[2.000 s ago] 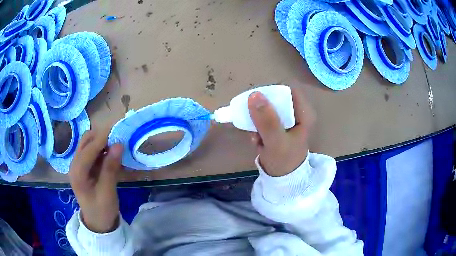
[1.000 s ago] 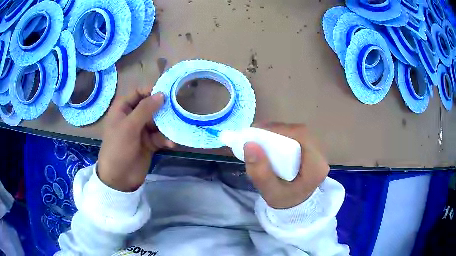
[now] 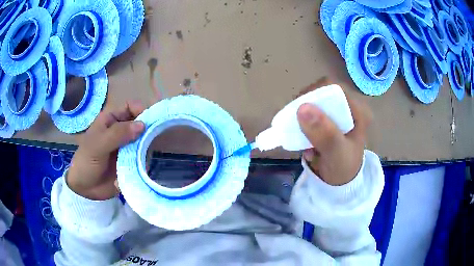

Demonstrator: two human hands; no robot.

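A pale blue pleated flanged ring is held up over the table's near edge, its raised collar and open centre facing me. My left hand grips its left rim, thumb on the face and the other fingers partly hidden. My right hand holds a white glue bottle tilted to the left. Its bright-blue nozzle reaches over the ring's right flange, with the fine tip beside the collar's base. I cannot tell if the tip touches.
Piles of flanged rings lie at the left and the right of the brown, spotted board. Below the board's dark near edge, a blue bin with thin loose rings stands at the left. Blue material and a pale panel are at the right.
The ring has come lower and closer to me, and looks larger. The bottle has moved up and right, its nozzle passing from the ring's lower side to its right side.
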